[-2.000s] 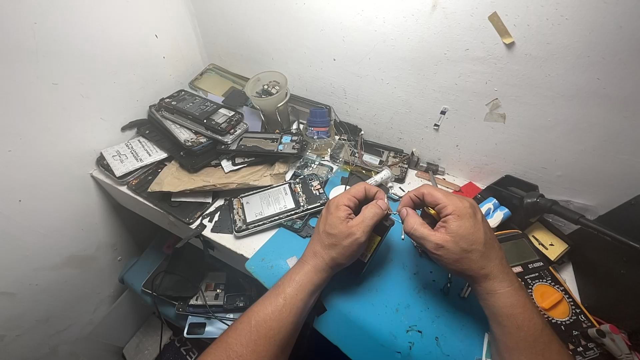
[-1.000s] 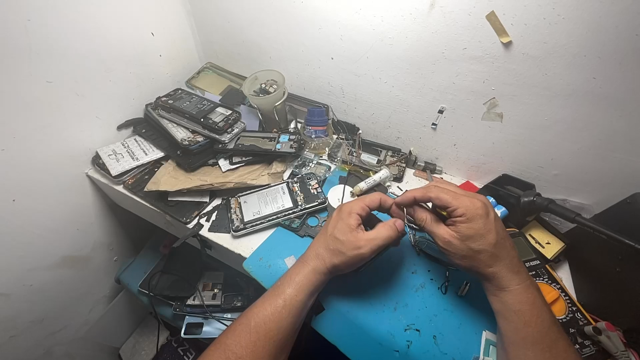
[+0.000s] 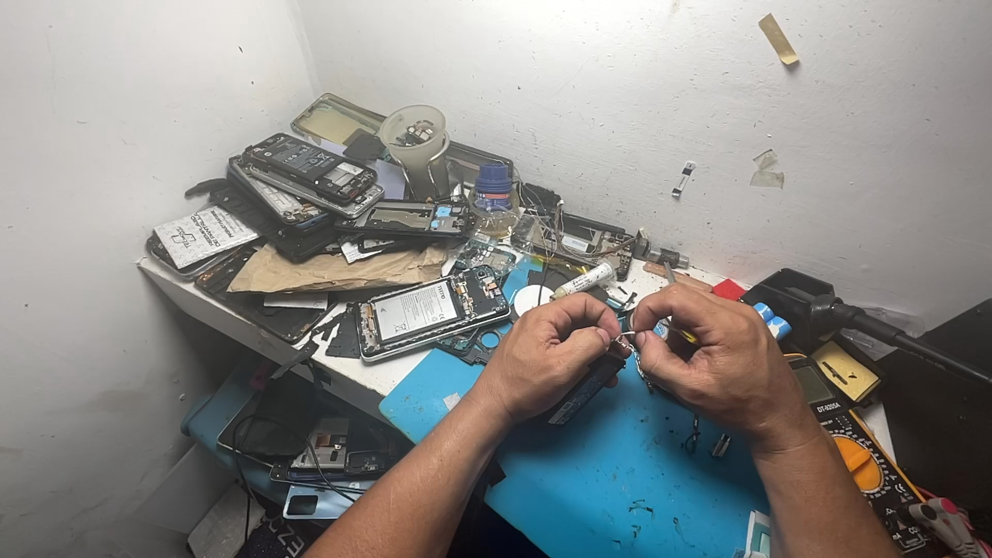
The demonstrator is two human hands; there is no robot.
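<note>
My left hand [image 3: 546,353] holds a dark flat piece, perhaps a phone battery [image 3: 587,390], beneath its fingers, and pinches a thin wire end at the fingertips. Close on its right, my right hand [image 3: 709,353] pinches a short pale wire [image 3: 628,334] between thumb and forefinger. Thin twisted wires [image 3: 642,368] hang down between the two hands. Both hands are above a blue work mat [image 3: 589,480]. A small metal connector [image 3: 721,446] and a short dark wire piece [image 3: 692,435] lie on the mat below my right hand. The fingers partly hide the wire ends.
An opened phone [image 3: 434,310] lies left of my hands, near a tube [image 3: 583,280]. Behind are stacked phone parts [image 3: 310,174], a plastic cup [image 3: 415,147] and a blue-capped bottle [image 3: 494,190]. A multimeter [image 3: 860,465] and a yellow sponge tin [image 3: 846,370] stand at the right.
The dark flat piece shows again beneath my left hand, as two seconds ago; one second ago it was mostly hidden. My hands have shifted slightly and still pinch the wires.
</note>
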